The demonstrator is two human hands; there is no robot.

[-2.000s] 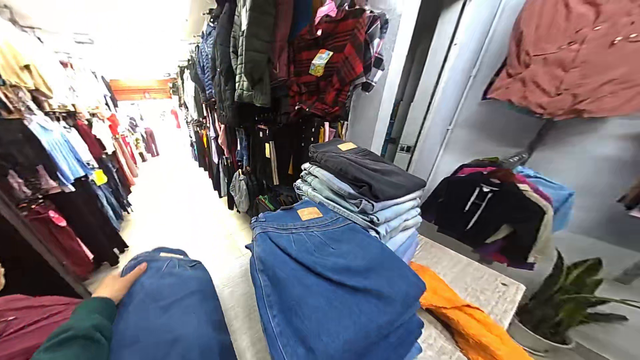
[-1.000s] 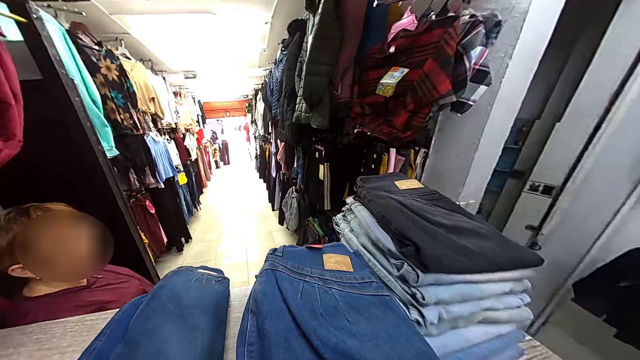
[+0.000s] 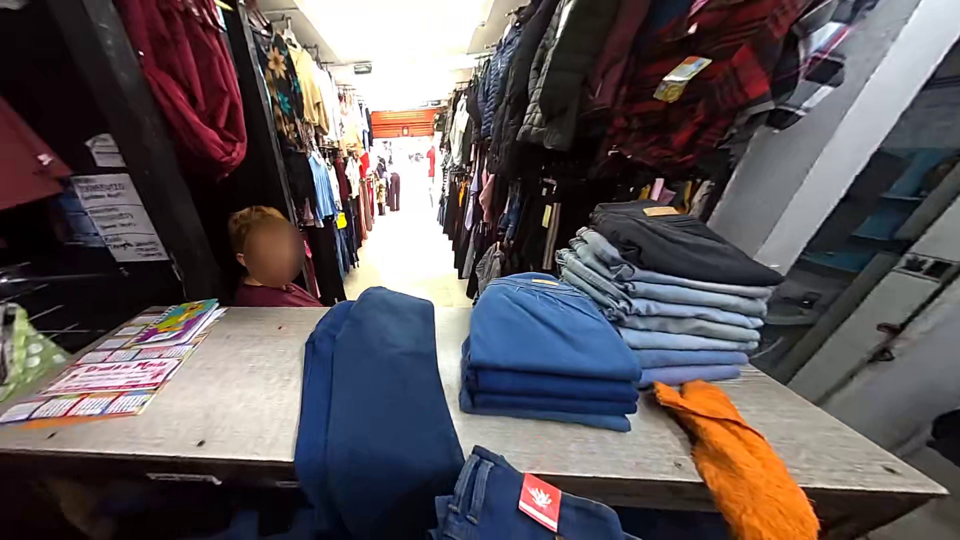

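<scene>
Neither of my hands shows in the head view. A pair of dark blue jeans [image 3: 386,390], folded lengthwise, lies across the counter and hangs over its near edge. Below that edge, at the bottom of the view, is another pair of blue jeans with a red tag [image 3: 540,501]; what holds it up is hidden. To the right on the counter sits a stack of folded blue jeans [image 3: 551,337]. Behind it and further right stands a taller stack of light blue jeans [image 3: 682,322], topped by folded black jeans [image 3: 675,240] with a tan patch.
An orange fuzzy garment [image 3: 739,457] drapes over the front edge of the wooden counter [image 3: 240,375]. Printed sheets and booklets [image 3: 127,367] lie at its left. A person [image 3: 270,259] is beyond the counter. Racks of clothes [image 3: 517,97] line the aisle on both sides.
The hand in a dark green sleeve, on the left jeans two seconds ago, is out of view. Jeans with a red tag have come into view at the bottom. The view has shifted.
</scene>
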